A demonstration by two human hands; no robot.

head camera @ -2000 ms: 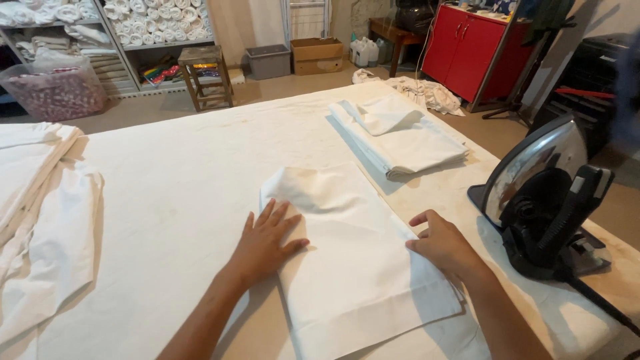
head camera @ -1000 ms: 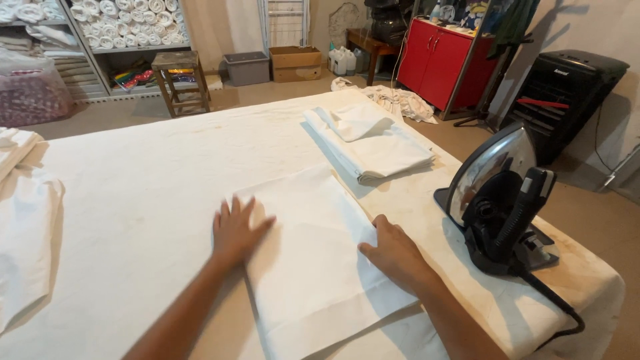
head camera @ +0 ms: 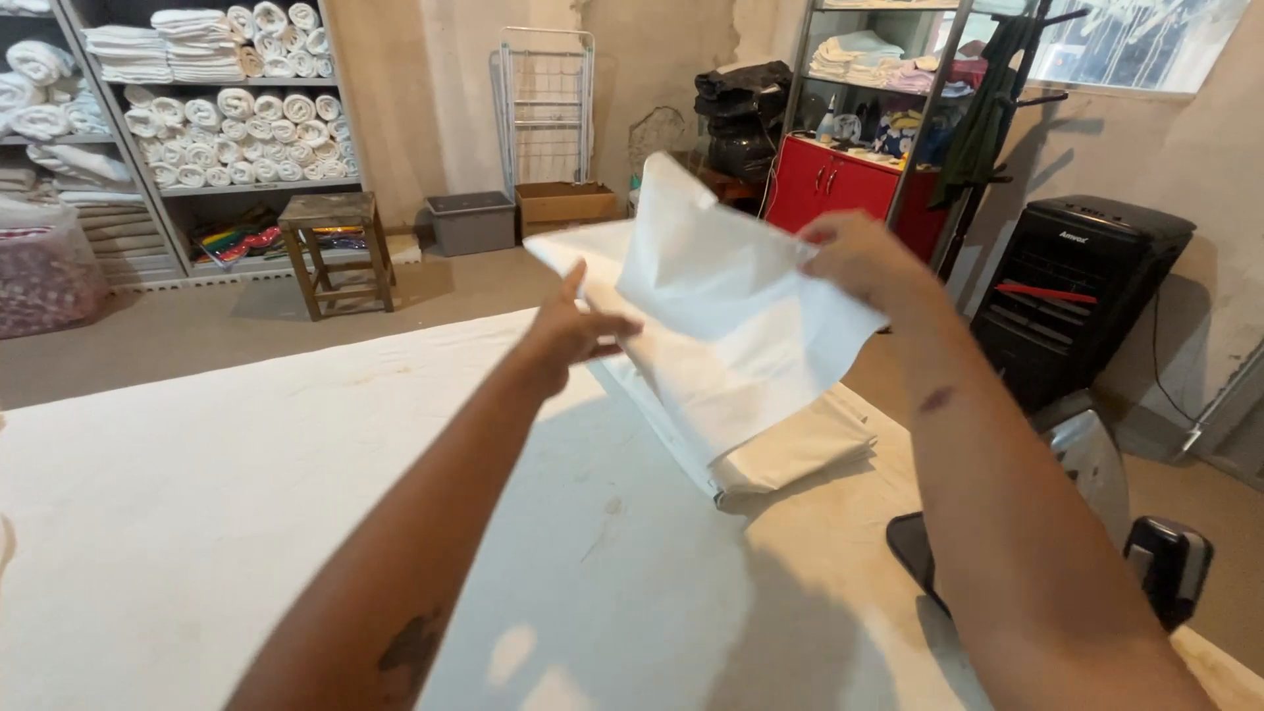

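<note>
A folded white cloth hangs in the air between my hands, above a stack of folded white cloths on the covered table. My left hand is at the cloth's left edge, thumb and fingers around that edge. Higher up on the other side, my right hand grips the cloth's right edge; it is slightly blurred. At the right, partly behind my right forearm, an electric iron stands on its dark rest.
A white-covered table spreads below my arms. Beyond it stand a wooden stool, a grey bin, a cardboard box, shelves of rolled towels and a red cabinet. A black air cooler stands at the right.
The cloth that lay on the table in front of me is now lifted over the stack, and both hands have moved forward with it. The view has tilted up.
</note>
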